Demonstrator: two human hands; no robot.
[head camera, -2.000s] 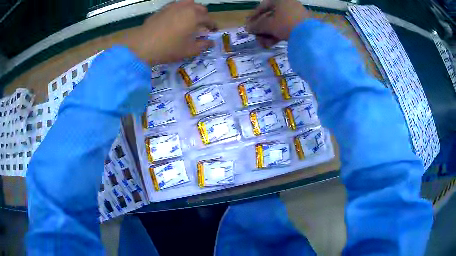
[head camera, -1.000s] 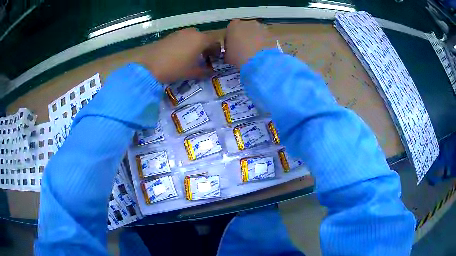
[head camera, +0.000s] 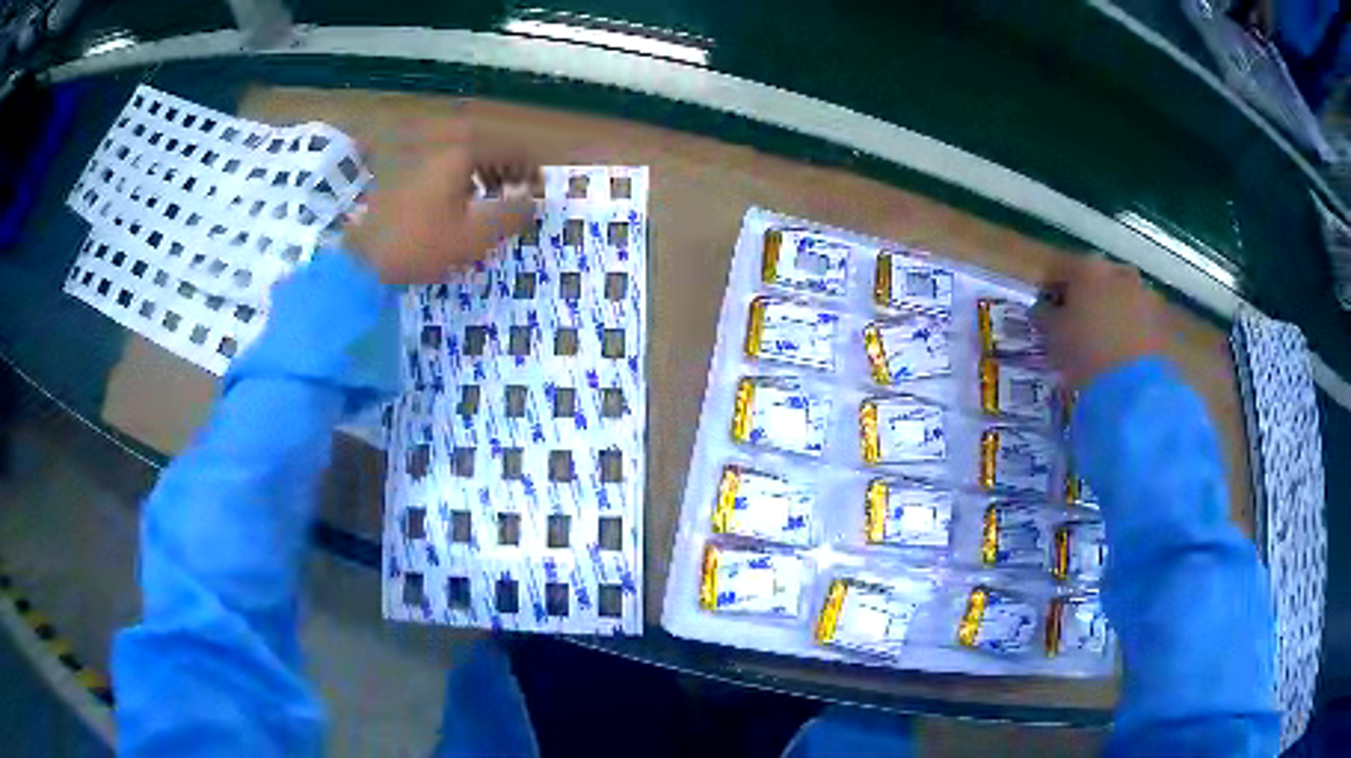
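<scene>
A blister tray (head camera: 685, 592) holds rows of silver-white pouch cells (head camera: 781, 418) with amber end strips, many with a white adhesive pad on top. An adhesive sheet (head camera: 495, 441) with square openings lies left of the tray. My left hand (head camera: 445, 208), blurred, is at the sheet's upper left edge, fingers curled over it; its grip is unclear. My right hand (head camera: 1099, 314), blurred, is at the tray's upper right, over cells there; whether it holds anything is unclear. My right hand and sleeve hide part of the tray's right side.
A plainer used sheet (head camera: 193, 222) with a grid of holes lies at the far left, partly curled. A stack of unused sheets (head camera: 1286, 489) stands at the right edge. All lie on a brown board (head camera: 685, 296). A green surface with a pale rail (head camera: 830, 101) runs behind.
The view has turned left, so the tray shows farther right and the adhesive sheet shows nearly whole. My hands, close together before, are now wide apart.
</scene>
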